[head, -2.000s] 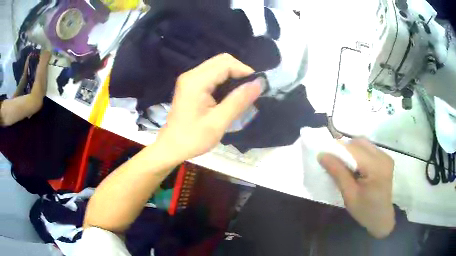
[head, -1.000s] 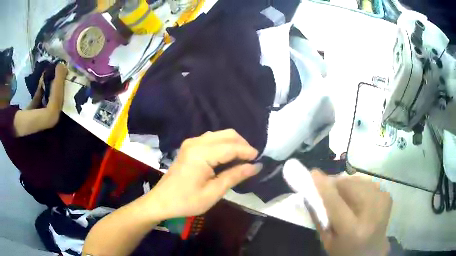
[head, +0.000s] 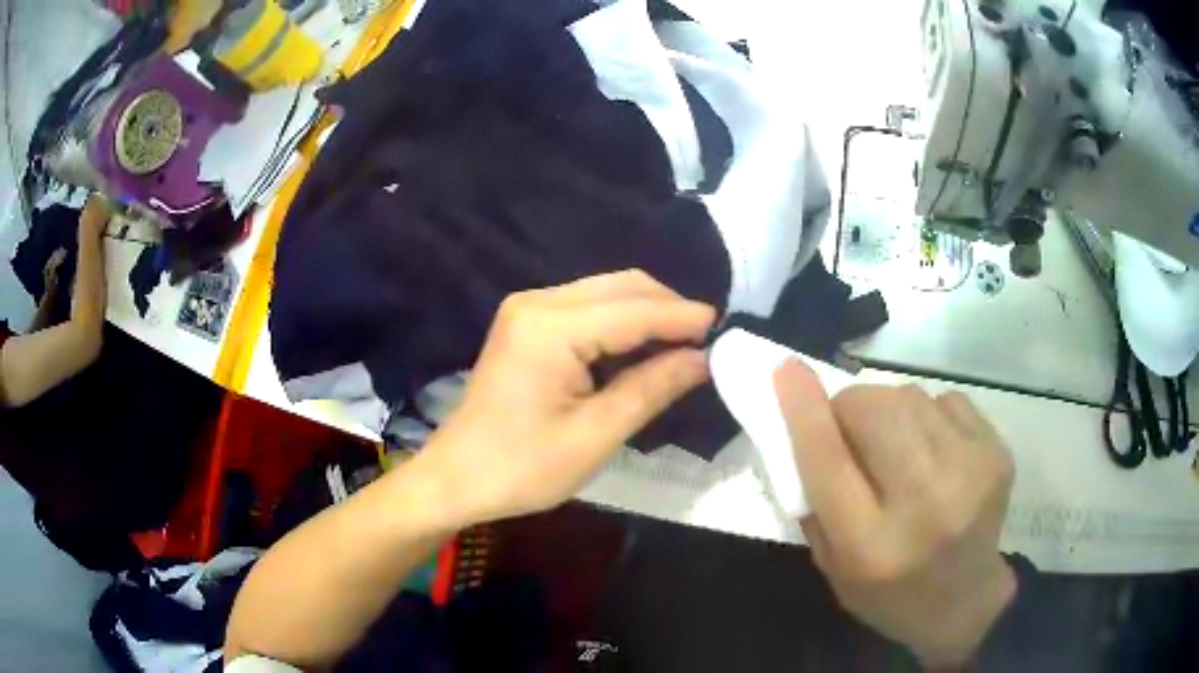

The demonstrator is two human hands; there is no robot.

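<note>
A dark navy garment panel with pale white sections joined to it lies over the table in front of me. My left hand pinches the navy cloth edge between thumb and fingertips, beside the lower end of the white section. My right hand holds a small white piece with a rounded end. The tip of the white piece is at my left fingertips; whether it touches the navy edge I cannot tell.
The sewing machine head stands at right over its metal bed. Black-handled scissors lie right, near a white oval pad. A purple machine part and yellow cone are upper left. A person's arm is at far left.
My right hand has brought the white piece across to my left fingertips. My left hand still pinches the cloth. The navy panel now lies more spread out than in the earliest frame.
</note>
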